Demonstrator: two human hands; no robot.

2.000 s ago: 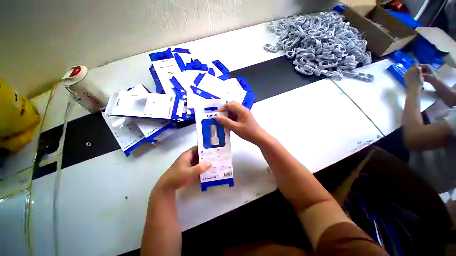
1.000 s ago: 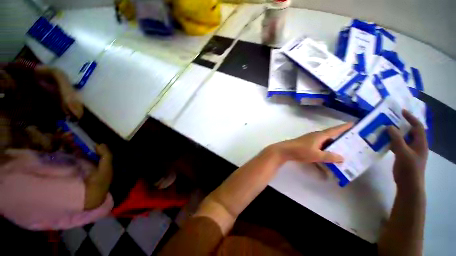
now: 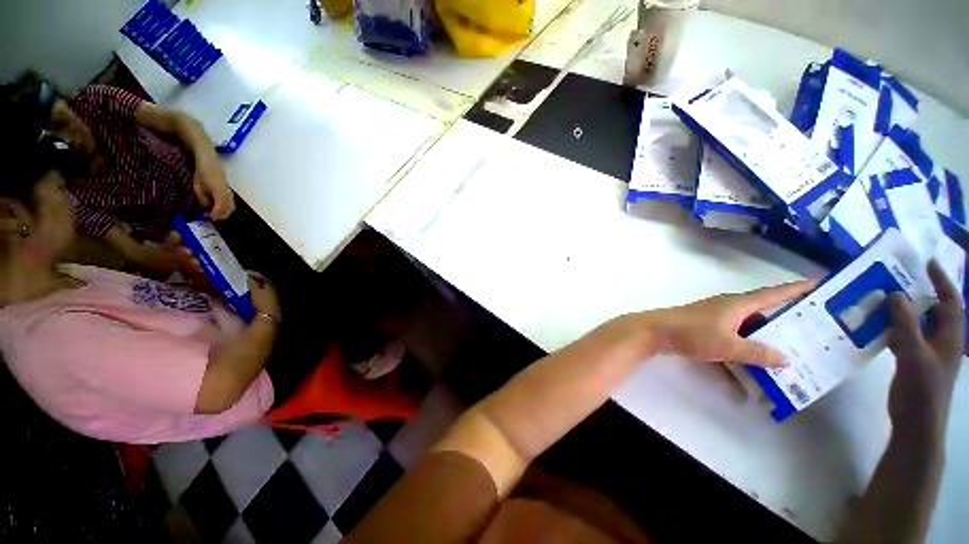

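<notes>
A white-and-blue retail box point(image 3: 823, 335) is held tilted above the table's front edge at the right. Blue and a pale charger show in its window, and a blue flap sticks out at its lower end. My left hand point(image 3: 717, 327) grips the box's lower left side, thumb on the printed face. My right hand point(image 3: 927, 329) is at its upper right, fingers by the window. Behind it lies a pile of white-and-blue boxes point(image 3: 887, 149), with more boxes point(image 3: 667, 154) at its left side.
A drink can point(image 3: 659, 45) stands at the back beside the pile. A yellow plastic bag point(image 3: 486, 26) is at the far back. Two people sit at left; one in a pink shirt point(image 3: 117, 356) holds a blue-and-white box point(image 3: 216, 266). Rows of blue boxes point(image 3: 170, 40) lie beyond them.
The view has swung left, bringing the other people in and taking the cable pile out. The box has gone from nearly upright to slanted, still in both hands.
</notes>
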